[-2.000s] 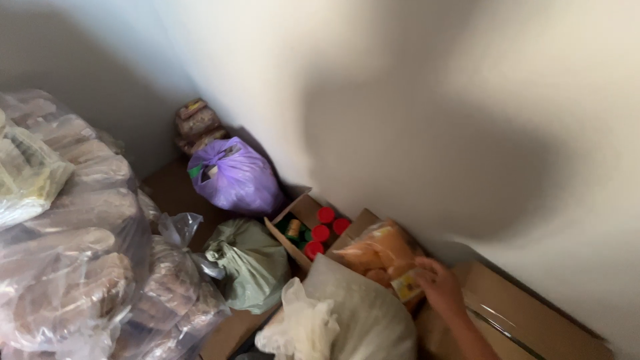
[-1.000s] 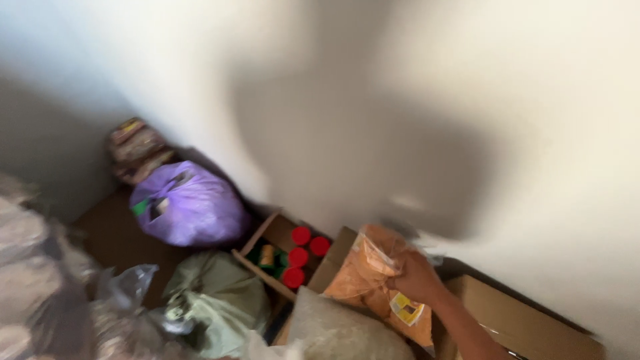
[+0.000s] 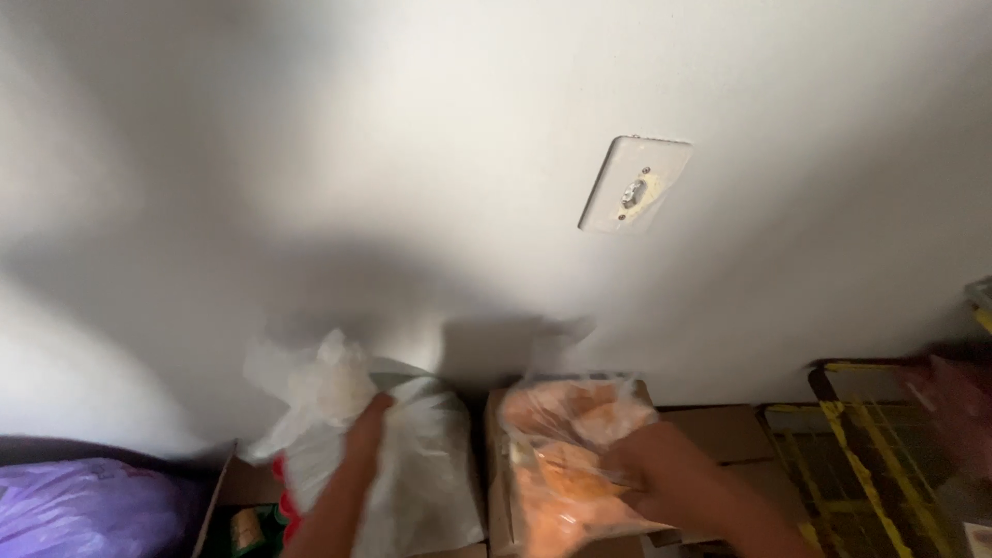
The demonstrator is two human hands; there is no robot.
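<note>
My left hand [image 3: 368,426] is at the neck of a large whitish plastic bag [image 3: 426,473], its fingers partly hidden by the bag. My right hand [image 3: 647,465] grips the side of a clear plastic bag of orange contents [image 3: 570,473], which lies over a cardboard box. The two bags are side by side, with a narrow gap between them. At the whitish bag's left edge, red lids [image 3: 285,496] show in an open cardboard box [image 3: 221,504].
A purple plastic bag [image 3: 93,508] lies at the lower left. The wall rises behind everything and carries a cover plate [image 3: 635,186]. More cardboard [image 3: 713,434] and a yellow-and-black metal frame [image 3: 852,449] stand at the right.
The view has swung right, bringing the wall plate and metal frame in. My left hand has come into view at the whitish bag. My right hand still holds the orange bag.
</note>
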